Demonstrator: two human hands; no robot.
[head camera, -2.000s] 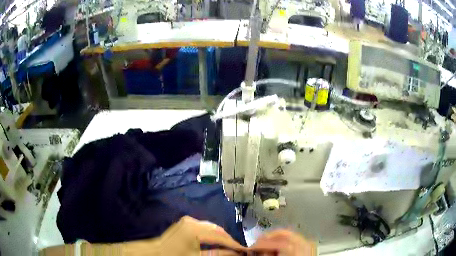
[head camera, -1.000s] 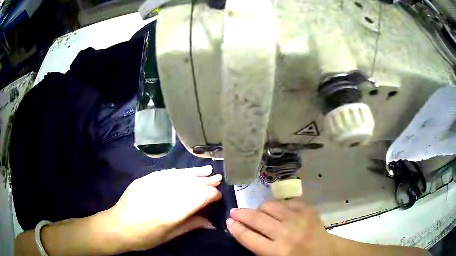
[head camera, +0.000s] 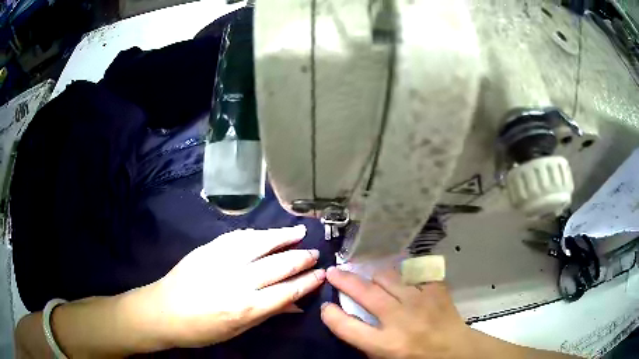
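A dark navy garment piece (head camera: 175, 210) lies bunched left of the needle, its edge running under the sewing machine head (head camera: 294, 105). The presser foot area (head camera: 335, 223) shows as small shiny metal at the fabric edge. My left hand (head camera: 238, 291) lies flat on the cloth with fingers spread, fingertips just below the presser foot. My right hand (head camera: 399, 312) is at the fabric edge, its index fingertip touching or nearly touching my left fingers; its thumb rests on the cloth. The needle tip and any strip are hidden or too small to tell.
A dark green tube with a white band (head camera: 235, 165) hangs left of the head. A ribbed tension dial (head camera: 539, 184) and a yellower knob (head camera: 423, 269) are on the right. Black-handled snips (head camera: 579, 266) lie at the right, beside a white paper note (head camera: 609, 210).
The view has shifted, so the machine head sits further right. My left hand's fingers have spread more, and my right fingers have moved up the edge, close to my left fingertips.
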